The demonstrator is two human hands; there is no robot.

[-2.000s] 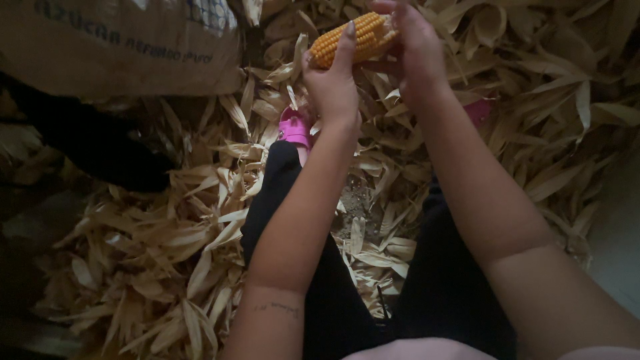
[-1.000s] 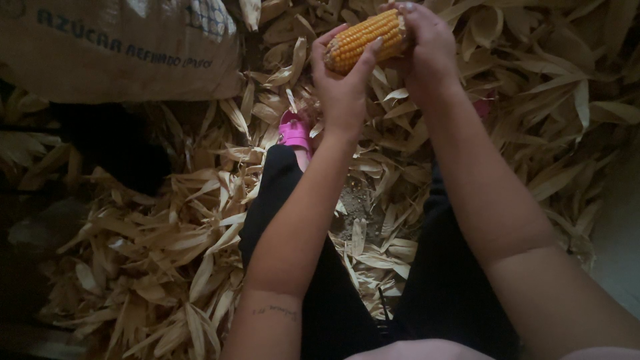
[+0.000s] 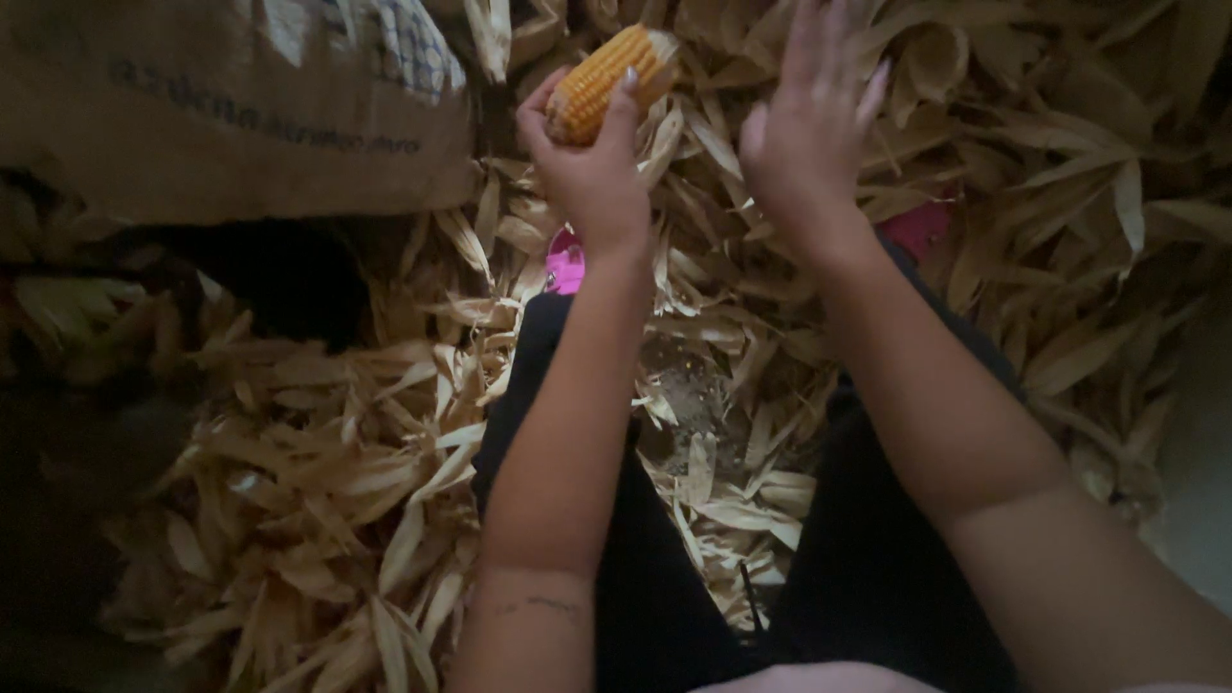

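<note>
An ear of corn (image 3: 606, 85) with yellow-orange kernels and no husk lies tilted in my left hand (image 3: 595, 159), its pale end up and to the right. The thumb presses on the kernels while the fingers wrap behind the ear. To the right of it, apart from the corn, my right hand (image 3: 813, 125) is raised over the husks with its fingers spread and blurred; nothing shows in it. Its fingertips reach the top edge of the view.
Dry corn husks (image 3: 318, 462) cover the ground all around my legs. A woven sack (image 3: 289, 154) bearing print stands at the upper left, with a dark shape (image 3: 279, 274) below it. Pink shoes (image 3: 566, 262) show past my wrists. Bare soil (image 3: 688, 385) lies between my legs.
My right hand has let go of the ear and moved away to the right. The ear stays in my left hand, which was beside the right one on it before.
</note>
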